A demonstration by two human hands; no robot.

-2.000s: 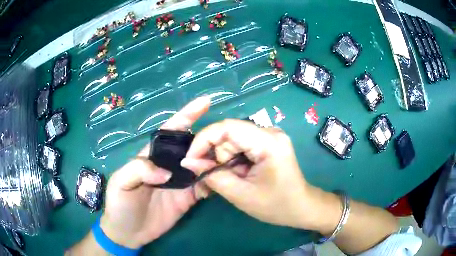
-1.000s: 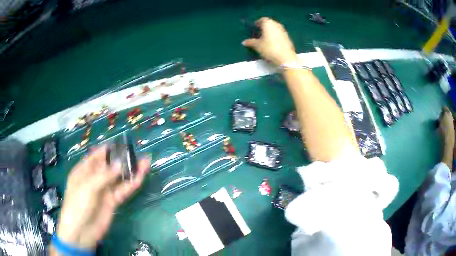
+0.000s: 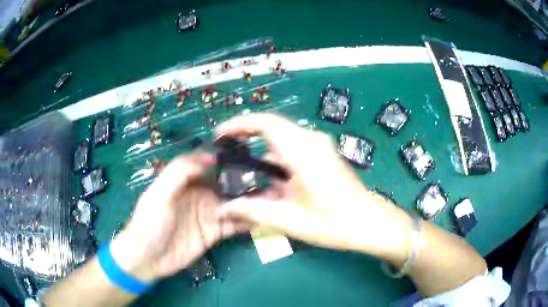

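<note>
A small dark watch housing (image 3: 239,181) with a grey, shiny face is held between my two hands at the centre, blurred. My left hand (image 3: 174,210), with a blue wristband, is around it from the left and below. My right hand (image 3: 306,180) grips it from the right, thumb below and fingers above. A slim dark thing, perhaps tweezers (image 3: 273,169), lies across my right palm. A white adhesive card (image 3: 273,249) shows partly below my right hand.
A clear tray (image 3: 141,147) with red-gold parts lies behind my hands. Stacked trays (image 3: 36,198) stand at left. Several housings (image 3: 334,105) lie on both sides. At right are a long plastic-wrapped strip (image 3: 459,108) and rows of black units (image 3: 497,99). A white strip (image 3: 360,56) crosses the mat.
My right hand has come back from the far mat to my left hand at the centre. My left hand has moved right with its unit. The view has shifted.
</note>
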